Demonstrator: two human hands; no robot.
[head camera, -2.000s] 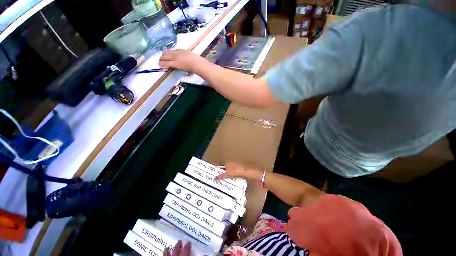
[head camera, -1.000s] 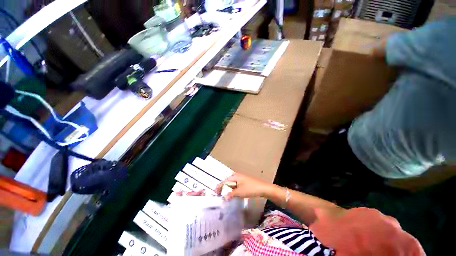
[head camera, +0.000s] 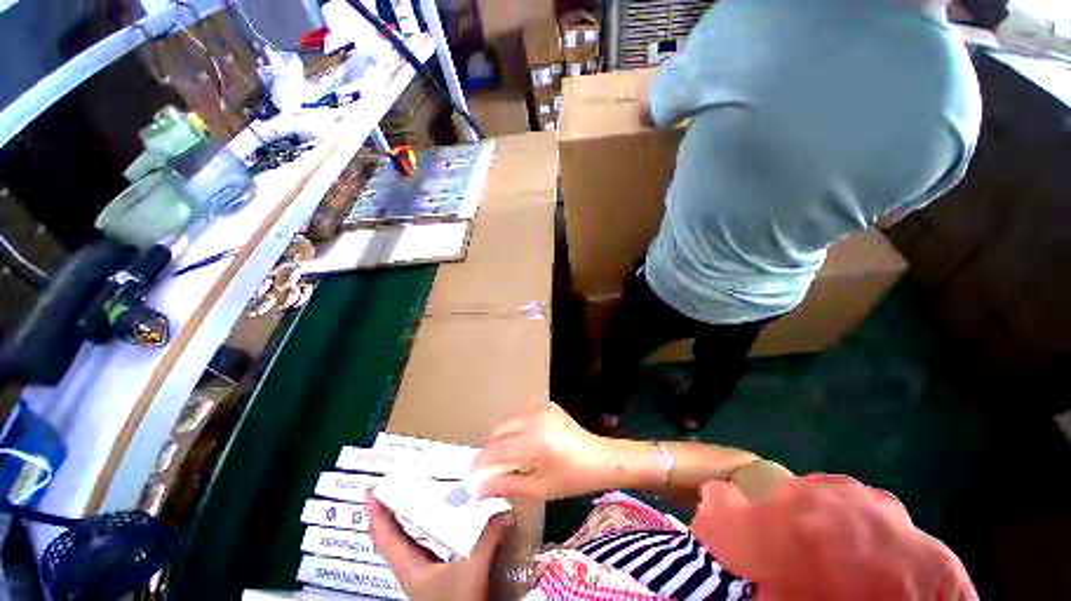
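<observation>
A white retail box with a grey patch is tilted above the front part of a row of boxes. My left hand grips its near side from below, partly cut by the bottom edge. My right hand, with a bracelet at the wrist, grips its far right end with bent fingers. Beneath and left of it, a row of white boxes with black print and round icons lies overlapping, partly hidden by the held box and my hands.
Brown cardboard runs beside the green belt. A white shelf on the left holds a drill and tubs. Flat panels lie at the far end. A coworker stands right, by a large carton.
The view has turned right. The large box face has tilted away, and the held box now sits between both my hands. The coworker's hand has left the shelf and is at the carton.
</observation>
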